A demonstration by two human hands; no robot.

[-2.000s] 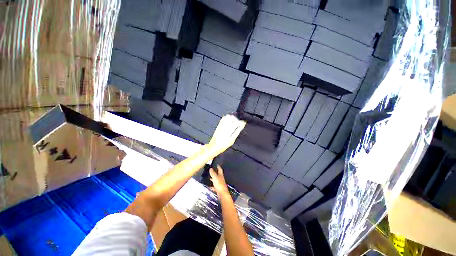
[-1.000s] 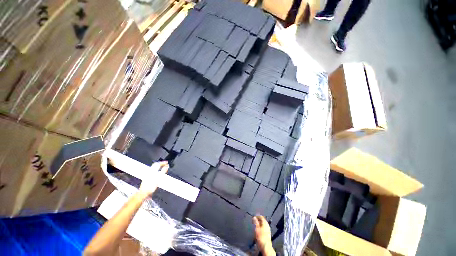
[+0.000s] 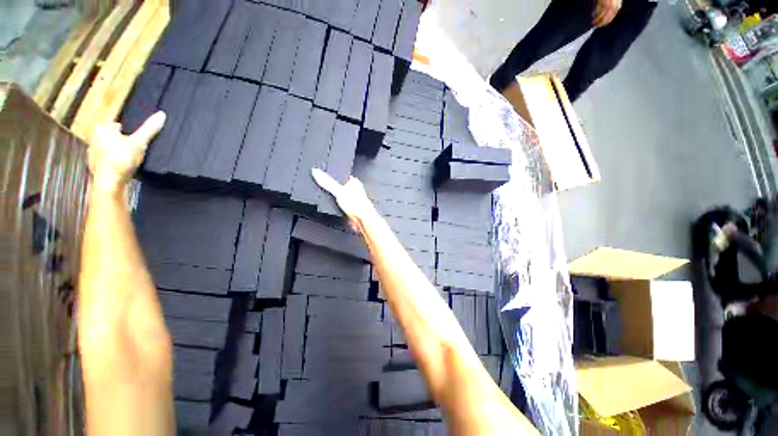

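Observation:
Dark grey rectangular blocks point(image 3: 230, 128) stand in tight rows on a raised stack at the upper left. My left hand point(image 3: 124, 152) is at the left end of the front row, thumb spread over its edge. My right hand point(image 3: 339, 194) is at the row's right front corner, thumb on top and its other fingers mostly hidden. The row lies between my hands, level with the stack. Lower dark blocks point(image 3: 337, 332) fill the container in front of me.
Clear wrap point(image 3: 533, 298) covers the container's right rim. Right of it are an open carton point(image 3: 674, 319) with dark blocks and another carton point(image 3: 559, 128). A person's legs point(image 3: 546, 43) are behind. Wooden slats point(image 3: 107, 64) and wrapped cartons point(image 3: 34, 255) are at left.
Both hands have moved from the container's near side to the raised stack farther back. My left hand has let go of the white strip, now out of view. The view has shifted.

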